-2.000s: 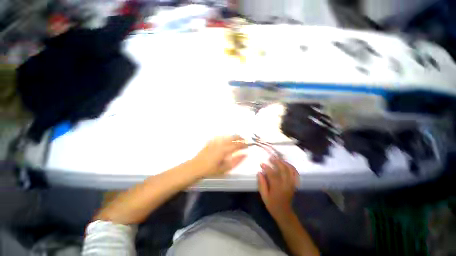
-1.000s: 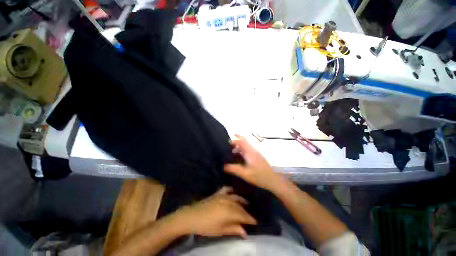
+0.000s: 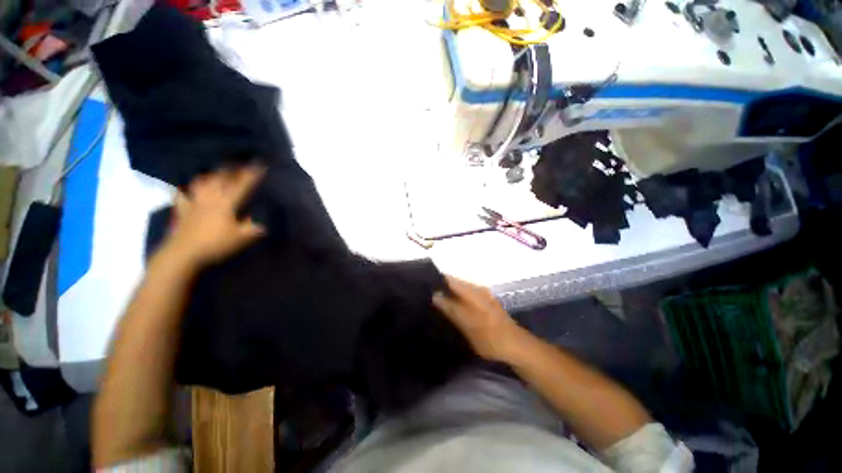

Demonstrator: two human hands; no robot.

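Note:
A large black garment piece lies from the table's back left over the front edge to my lap. My left hand rests on top of it at the left, fingers spread; I cannot tell whether it grips the cloth. My right hand holds the garment's right edge near the table's front edge, with its fingertips partly hidden. Pink-handled thread snips lie on the table to the right, in front of the lockstitch machine.
Small black labels lie piled under the machine arm, with more black pieces to their right. Yellow cord lies on the machine top. A green basket stands below the table at right. A wooden board shows at lower left.
My left hand has moved from the lap area up and left onto the garment. My right hand stays at its right edge. The view has shifted, and the garment lies more spread out.

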